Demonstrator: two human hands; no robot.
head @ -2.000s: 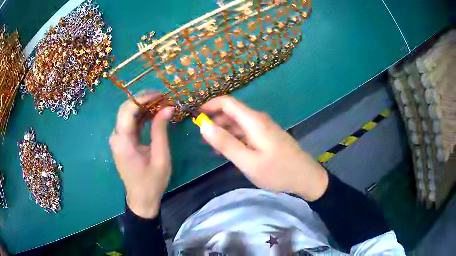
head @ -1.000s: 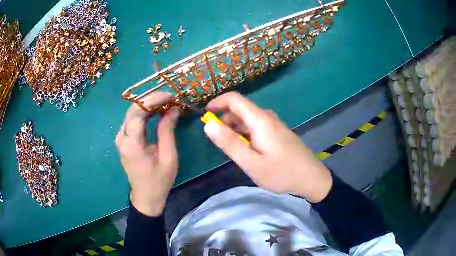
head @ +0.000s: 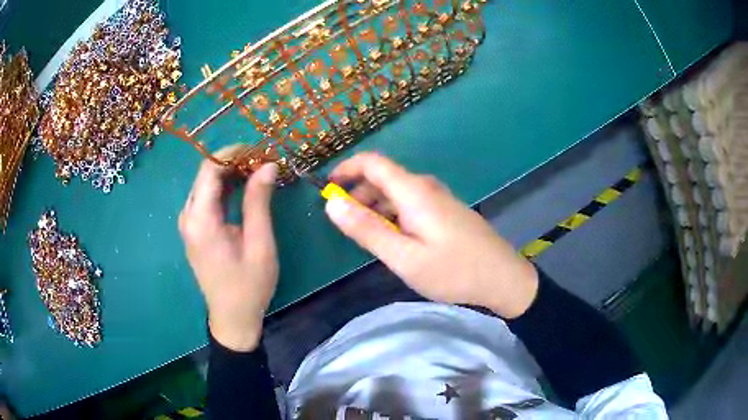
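A gold-copper parts frame point(head: 344, 74) with rows of small shiny parts is tilted over the green table, its top cut off by the picture's edge. My left hand point(head: 233, 238) pinches its near left corner between thumb and fingers. My right hand point(head: 418, 234) is shut on yellow-handled side cutters point(head: 334, 193). Their dark jaws point at the frame's near edge, close to my left thumb. Whether the jaws touch a part is too small to tell.
A large pile of cut parts point(head: 111, 94) lies at the upper left. A small pile point(head: 66, 279) lies nearer me. Empty sprues point(head: 12, 123) are at the far left edge. Beyond the green table point(head: 525, 148) are hazard tape point(head: 582, 215) and stacked beige trays point(head: 697, 189) at the right.
The frame swung right and tipped steeper, showing a few loose parts behind it, then came back left and flatter, hiding them. Both hands kept their grips and shifted slightly.
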